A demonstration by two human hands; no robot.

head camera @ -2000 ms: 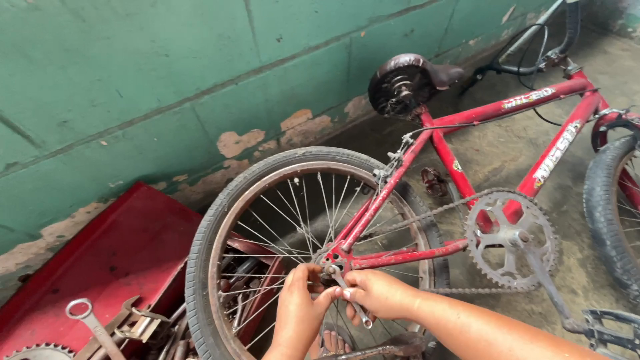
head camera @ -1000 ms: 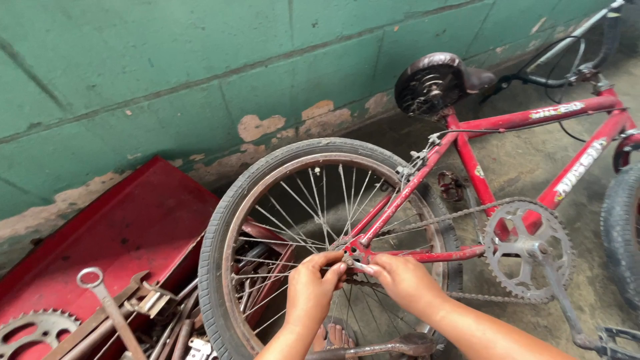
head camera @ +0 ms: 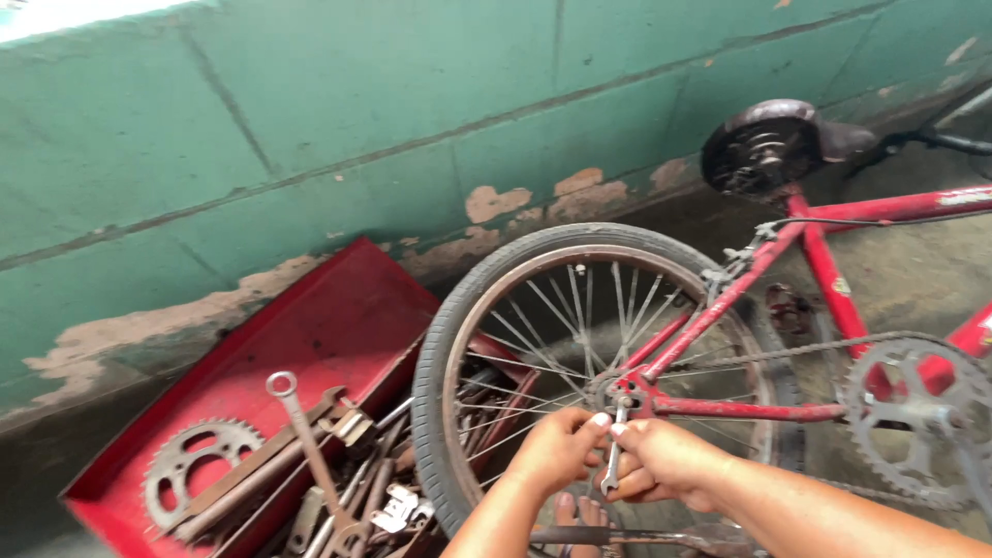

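Note:
My right hand [head camera: 659, 461] grips a small metal open-end wrench [head camera: 612, 465], its upper end at the rear axle nut [head camera: 624, 401] of a red bicycle and its open jaw pointing down. Fingers of my left hand [head camera: 559, 449] are closed together just left of the wrench, the thumb tip near its shaft; whether they pinch anything is hidden. Behind both hands is the spoked rear wheel with its grey tyre [head camera: 435, 387]. A chain [head camera: 775, 353] runs from the hub to the chainring [head camera: 914, 422] at the right.
A red metal toolbox [head camera: 310, 310] at the left holds a loose chainring [head camera: 167, 465], a combination wrench [head camera: 298, 418] and several rusty tools. The green wall [head camera: 349, 101] runs behind. Above the frame is the saddle [head camera: 763, 147]. A bare foot [head camera: 581, 511] shows below my hands.
The view has swung left, showing more of the toolbox. The wrench in my right hand, hard to make out one second ago, now shows plainly, hanging down from the axle nut.

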